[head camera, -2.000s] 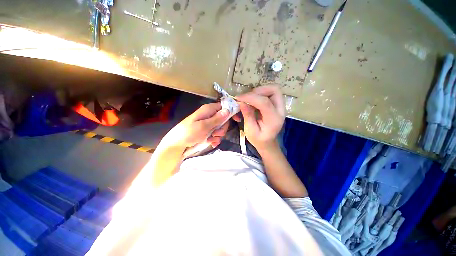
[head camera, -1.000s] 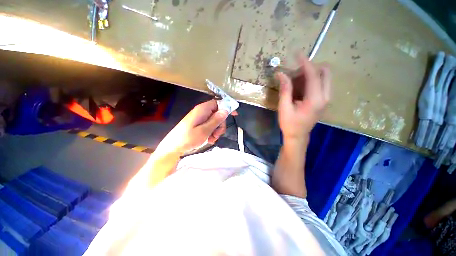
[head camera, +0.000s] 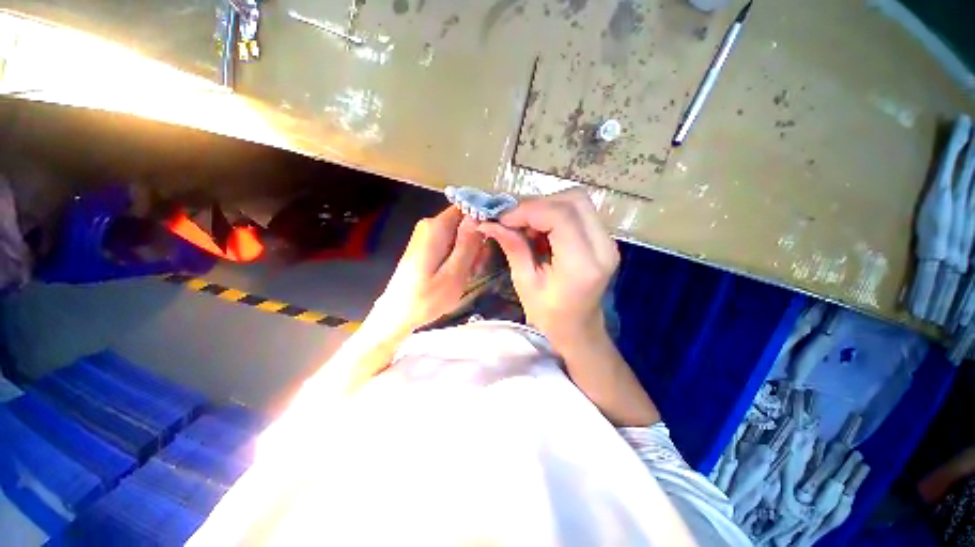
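A grey-white handle unit (head camera: 481, 201) is held above my lap at the bench's front edge. Its scalloped, flared head shows above my fingers; the rest is mostly hidden by my hands. My left hand (head camera: 433, 262) is closed around the unit just below the head. My right hand (head camera: 561, 256) has thumb and forefinger together at the right side of the head; whether a small part is between them cannot be seen.
The tan bench (head camera: 428, 118) has a small white cap (head camera: 609, 129), a pen-like tool (head camera: 713, 73) and small parts (head camera: 248, 29) at left. Handle units (head camera: 943, 224) lie at bench right. Below are a blue bin of loose units (head camera: 791, 459) and stacked blue crates (head camera: 96, 427).
My right hand reached out over the bench near the white cap and has come back to the unit's head. The unit has turned in my left hand, so its scalloped head faces differently.
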